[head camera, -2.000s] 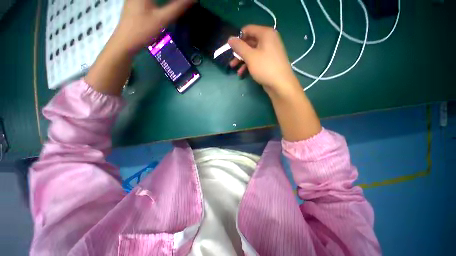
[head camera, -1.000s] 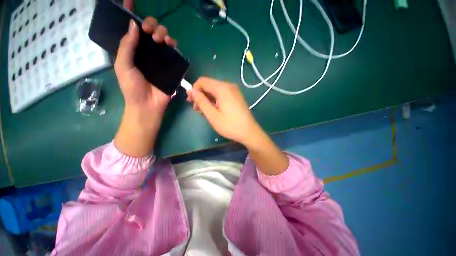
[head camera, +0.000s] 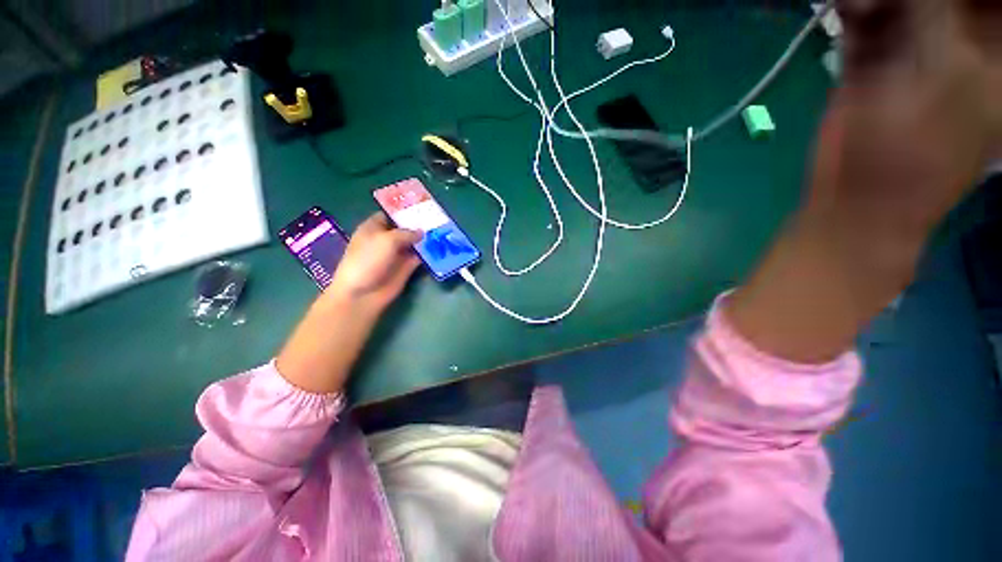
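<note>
A smartphone (head camera: 431, 231) with a lit red, white and blue screen lies in the middle of the bench. A white charging cable (head camera: 535, 318) is plugged into its lower end. My left hand (head camera: 374, 261) holds its left edge. A second phone (head camera: 313, 244) with a purple and dark screen lies left of it, partly behind my left hand. My right hand (head camera: 923, 121) is raised at the upper right, large, blurred and partly cut off; whether it holds anything cannot be told.
A white tray (head camera: 154, 236) with dark round parts and a bagged part (head camera: 220, 291) lie left. A black-and-yellow device (head camera: 302, 107), yellow-edged device (head camera: 445, 157), power strip (head camera: 483, 38), white adapter (head camera: 615, 43), dark phone (head camera: 641, 137), green adapter (head camera: 758, 121) and looped cables lie behind.
The phone held up in my left hand is now down on the bench, its screen lit and the cable in it. My right hand has left the plug and moved up and right.
</note>
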